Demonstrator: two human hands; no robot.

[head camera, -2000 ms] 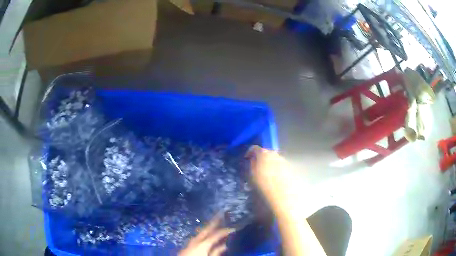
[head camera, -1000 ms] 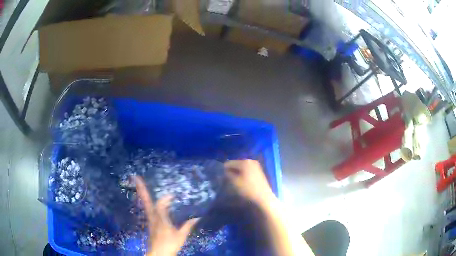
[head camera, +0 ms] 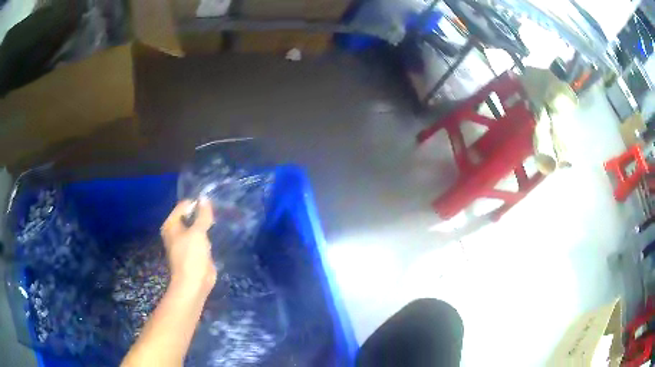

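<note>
My left hand (head camera: 188, 229) is over the blue tote, its forearm coming from the bottom left. Its fingers are closed at the blurred edge of a clear plastic bag (head camera: 237, 208) with small pale parts in it, by the tote's far right corner. A small dark bit shows between the fingers; I cannot tell what it is. Another clear bag with white-grey parts (head camera: 240, 337) lies in the tote's near right. Loose small parts (head camera: 140, 283) lie mid-tote. My right hand is not in view.
The blue tote's right wall (head camera: 323, 251) stands by my dark-clad knee (head camera: 413, 337). More filled clear bags (head camera: 50, 251) are at its left. A brown carton (head camera: 72, 100) is beyond. A red stool (head camera: 488, 150) is at the right, another carton (head camera: 592, 333) bottom right.
The view has swung right, so the tote sits further left. My right hand has gone out of view. My left hand has moved up to the tote's far side, and its spread fingers have closed.
</note>
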